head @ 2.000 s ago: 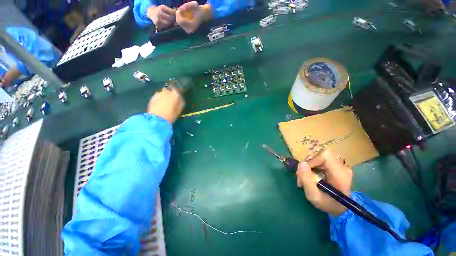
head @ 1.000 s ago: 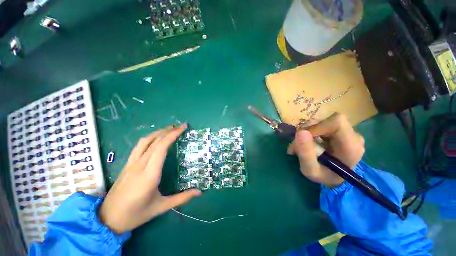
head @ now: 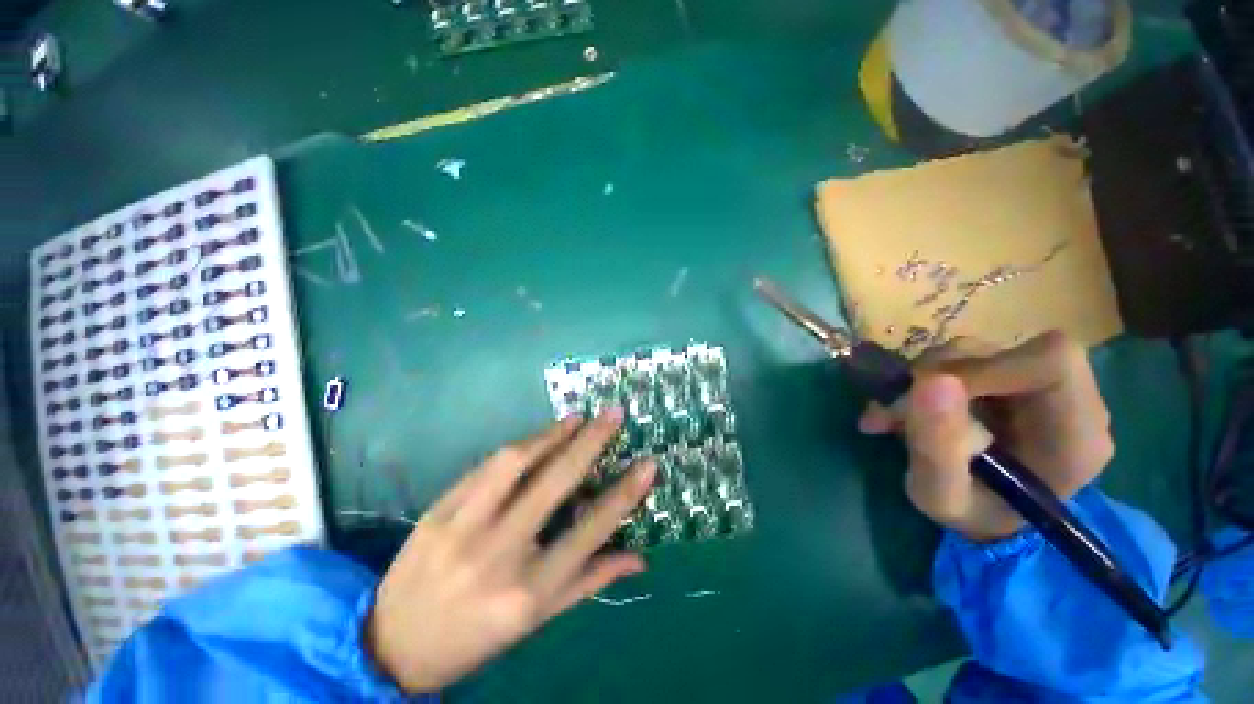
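Note:
A green circuit board panel [head: 692, 437] with two rows of silver-parted units lies on the green mat. My left hand [head: 509, 550] is over its left part, palm down, fingers apart on or just above the board; nothing shows held in it. My right hand [head: 1011, 426] grips the soldering iron [head: 1056, 520]. Its metal tip points up and left, to the right of the panel and off it. A thin solder wire [head: 622, 598] lies on the mat below the panel, partly hidden by my left hand.
A white component tray [head: 296, 475] stands at left, with a small dark part [head: 334, 393] beside it. A tan pad [head: 963, 227] with scraps, a tape roll [head: 963, 69] and a black station lie right. Another board [head: 512, 24] is at the back. Clear offcuts lie near the tray.
The near panel has turned from two upright columns to two rows. My left hand has moved from the panel's left edge over its left part. The view has shifted; the iron stays in my right hand.

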